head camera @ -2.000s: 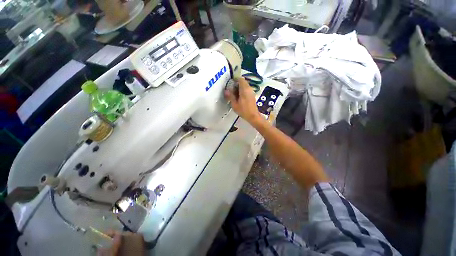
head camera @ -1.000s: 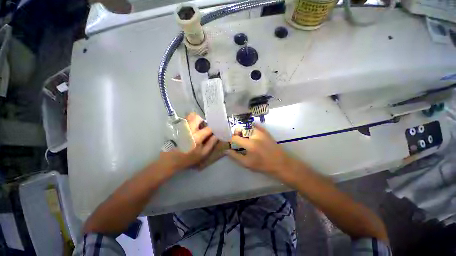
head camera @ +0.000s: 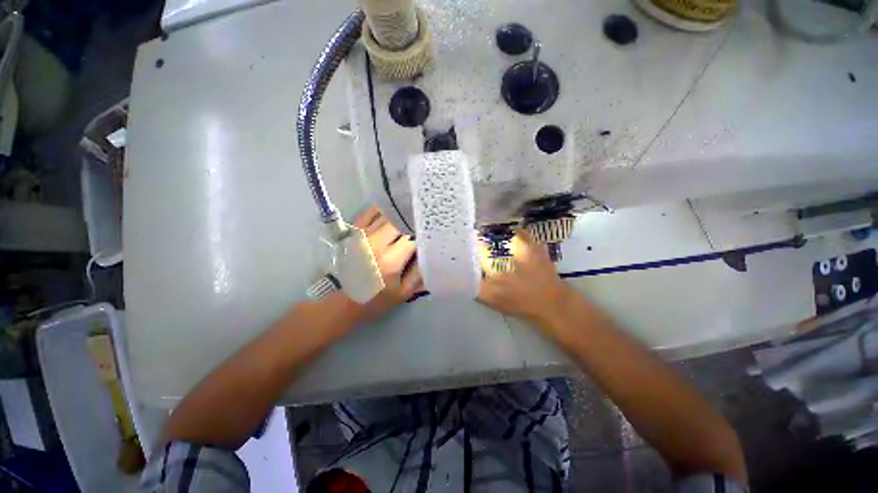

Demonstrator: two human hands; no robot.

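Note:
The white sewing machine head fills the upper right. Its long speckled cover stands between my hands and hides the fingertips and the sewing spot. My left hand is left of the cover, partly behind the small lamp head. My right hand is right of the cover, by the lit needle area and the ribbed tension dial. A thin dark edge shows by my left fingers. No brown piece can be made out, and what the fingers hold is hidden.
The silver gooseneck curves left of the head. White bins stand left of the table, one with a yellow-brown item inside. The black switch box is at the right table edge, above a pale cloth pile.
The view has moved closer to the machine head. The brown piece seen under my hands a second ago no longer shows. Earlier my right hand was at the handwheel end; now both hands are near the needle.

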